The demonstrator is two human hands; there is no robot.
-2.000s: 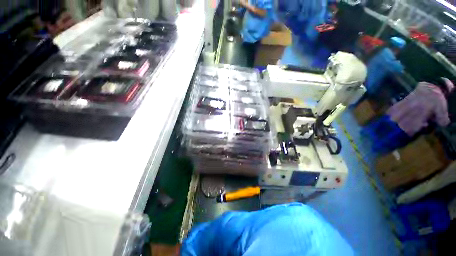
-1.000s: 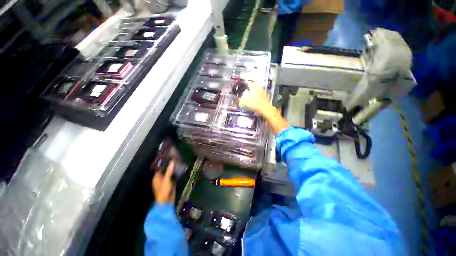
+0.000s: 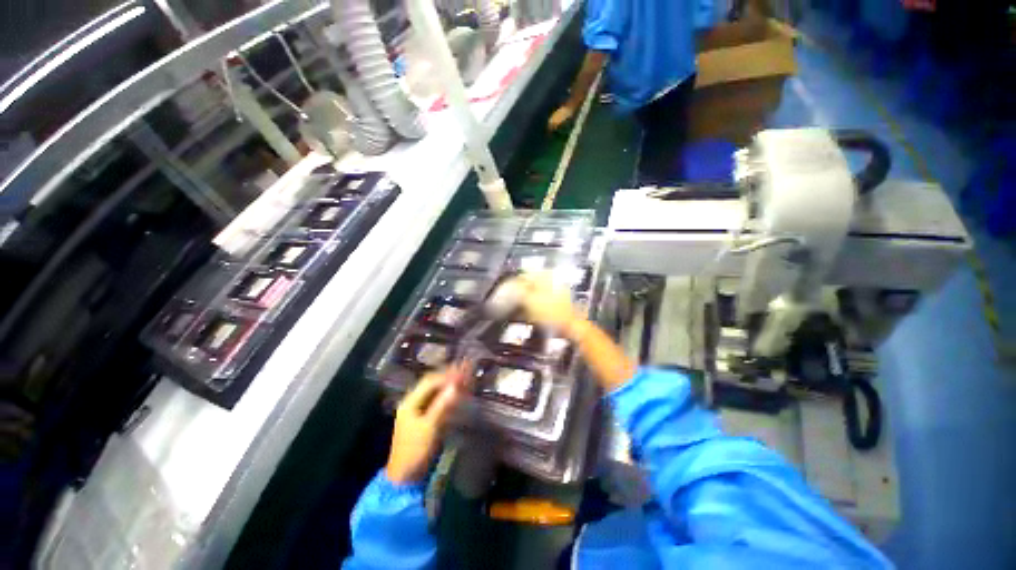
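A clear blister tray (image 3: 384,362) lies on top of the tray stack beside the white machine, its pockets holding several dark units with pale labels. My right hand (image 3: 552,312) reaches over the tray's middle, fingers bent down at a blurred dark unit (image 3: 496,306); whether it grips the unit is unclear. My left hand (image 3: 426,421) is at the tray's near left part, fingertips beside a dark unit with a pale label (image 3: 513,384). Blur hides whether it holds anything.
The white machine (image 3: 797,234) with its overhead arm stands at right. An orange-handled tool (image 3: 533,511) lies in front of the stack. Another tray of dark units (image 3: 228,390) sits on the white ledge at left, with clear plastic film (image 3: 123,507) nearer. A person in blue (image 3: 646,50) stands beyond.
The view has shifted, with the line's far end now showing. My left hand has moved from beside the stack, where it held a dark unit, onto the tray. My right hand stays over the tray.
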